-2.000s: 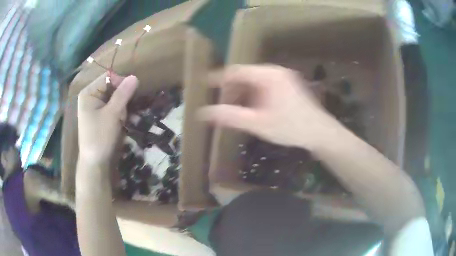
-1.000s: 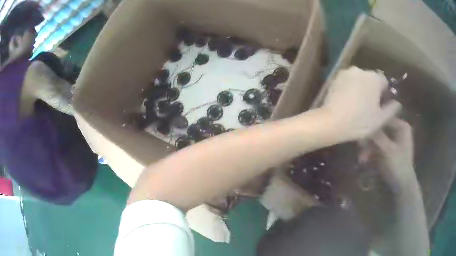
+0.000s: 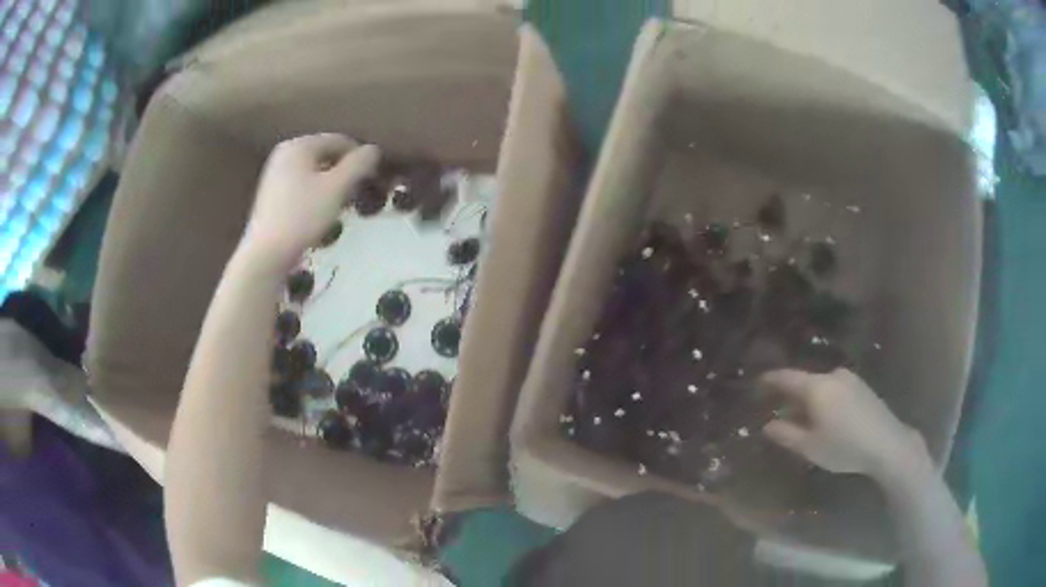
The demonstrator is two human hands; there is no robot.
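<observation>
My left hand [image 3: 304,189] is inside the left packing carton [image 3: 184,218], its curled fingertips close to dark speaker units at the back of the white divider sheet [image 3: 379,252]. Blur hides whether it holds one. Black round speaker units [image 3: 393,306] lie on the sheet, with a dense cluster at its front and thin lead wires trailing. My right hand [image 3: 843,422] is low in the right source carton [image 3: 746,109], at the right of a dark tangled heap [image 3: 654,333] dotted with white connectors. Its thumb and fingers are apart, with nothing visible between them.
The two open cartons stand side by side on a green floor [image 3: 591,57], with a narrow gap between their walls. A person in purple [image 3: 57,493] is at the lower left, one arm beside the left carton. A dark rounded shape [image 3: 642,545] shows at the bottom centre.
Both hands were together in the right carton one second ago. My left hand has moved across into the left carton; my right hand is still in the right one. The view has shifted right.
</observation>
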